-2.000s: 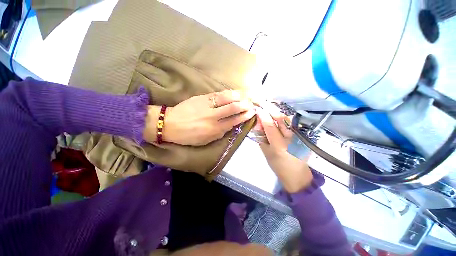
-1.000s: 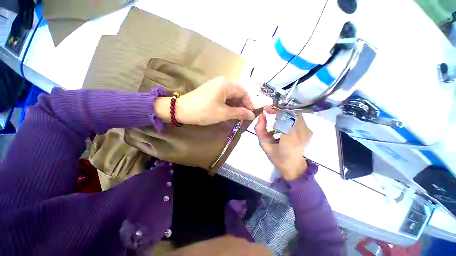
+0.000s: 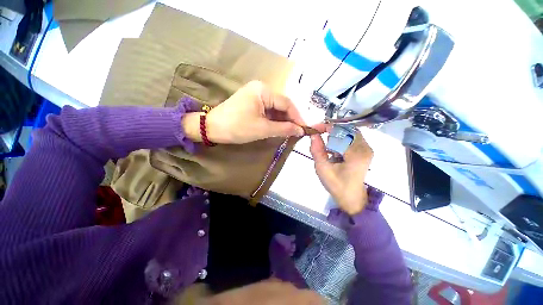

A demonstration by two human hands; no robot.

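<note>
The khaki garment panel [image 3: 196,44] lies flat on the white table. The puffy khaki pocket piece [image 3: 205,170] lies on it, with a narrow zipper [image 3: 274,165] along its right edge. My left hand [image 3: 247,116] rests over the pocket piece and pinches its corner between thumb and fingers. My right hand [image 3: 344,170] pinches the same corner from the right, close to the needle area. The presser foot and needle are too bright and small to make out. A grey-blue block [image 3: 340,140] sits behind my right fingers.
The white sewing machine [image 3: 381,53] with blue stripes stands at upper right. A black flat rectangle [image 3: 430,181] lies right of my right hand. More khaki cloth [image 3: 89,21] is at upper left. Dark red cloth [image 3: 110,205] is below the table edge at left. A red stool [image 3: 467,295] is at lower right.
The machine head appears further left and lower than at first. My hands have drawn back slightly from the needle area, from flat on the cloth to pinching its corner.
</note>
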